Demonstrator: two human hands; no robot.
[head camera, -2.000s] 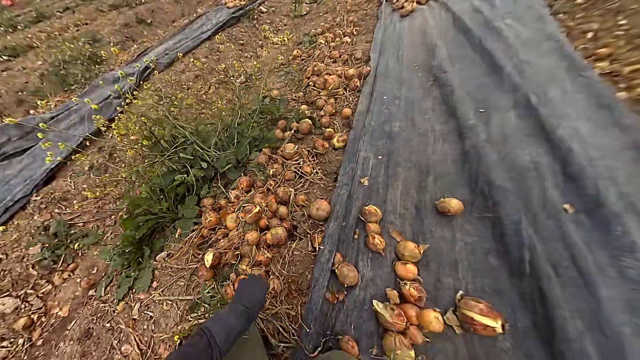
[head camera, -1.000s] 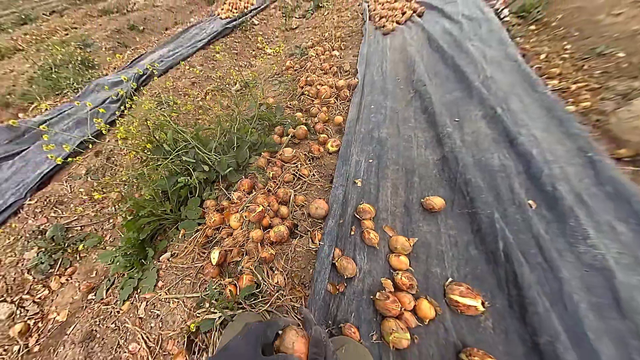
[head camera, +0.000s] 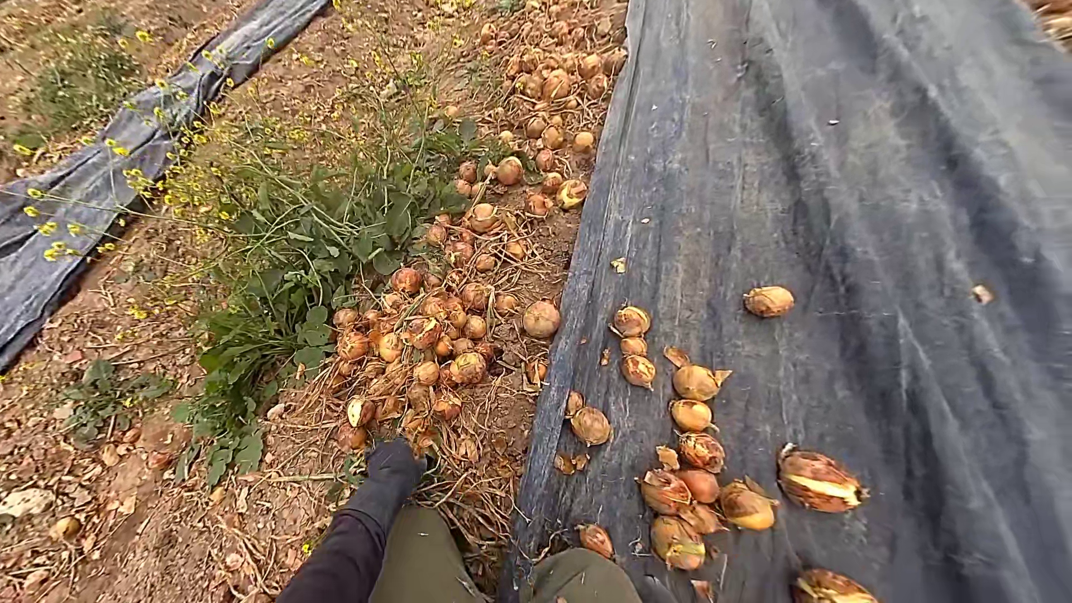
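Note:
My left hand (head camera: 395, 469), in a dark glove and dark sleeve, reaches to the near edge of a heap of onions (head camera: 427, 327) lying on the soil among dry stalks. Its fingers are hidden, so what they touch cannot be told. My right hand is not clearly seen; only a dark patch shows by my knee at the bottom edge. On the dark ground sheet (head camera: 737, 209) to the right lie several loose onions (head camera: 691, 414), some with torn skins. A split onion (head camera: 819, 479) rests to their right, and a single onion (head camera: 768, 301) lies farther up the sheet.
Green weeds with yellow flowers (head camera: 293, 260) grow left of the heap. Another dark sheet strip (head camera: 100, 184) runs along the far left. More onions (head camera: 557, 84) lie in a row on the soil ahead. My knees (head camera: 578, 578) are at the bottom edge.
One second ago a gloved hand held an onion near my knees; now my left hand is at the near edge of the heap and that onion is no longer seen there.

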